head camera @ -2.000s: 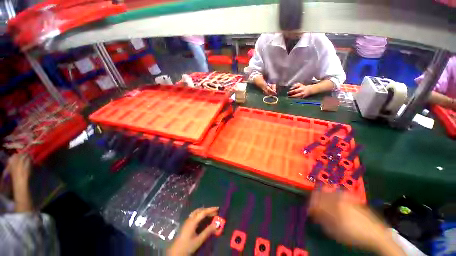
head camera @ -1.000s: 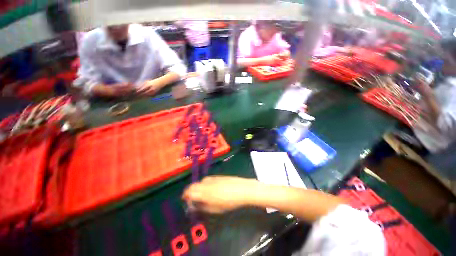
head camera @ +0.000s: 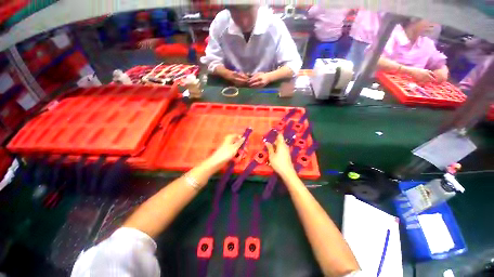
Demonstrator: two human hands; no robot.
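Three purple-strap watches (head camera: 231,247) lie in a row on the dark green bench, their small red-orange square cases face down with dark round centres. My left hand (head camera: 227,151) pinches the strap of another purple-strap watch (head camera: 219,189) over the front of the red-orange tray. My right hand (head camera: 279,158), just right of it, has its fingers closed on the strap of a watch whose case (head camera: 260,157) hangs over the tray edge. More purple-strap watches (head camera: 304,159) lie in a loose pile at the tray's right end. The fingertips are partly hidden among the straps.
Stacked red-orange trays (head camera: 86,121) stand left, dark straps below them. At right are a black round item (head camera: 368,184), a paper sheet (head camera: 368,232) with a blue pen (head camera: 383,253), and a blue tray (head camera: 452,238) with a bottle (head camera: 433,193). People sit across the bench.
The view has swung right, then partly back left. Both hands have moved to the watch pile at the tray; my left hand, out of view one second ago, shows again and holds a strap.
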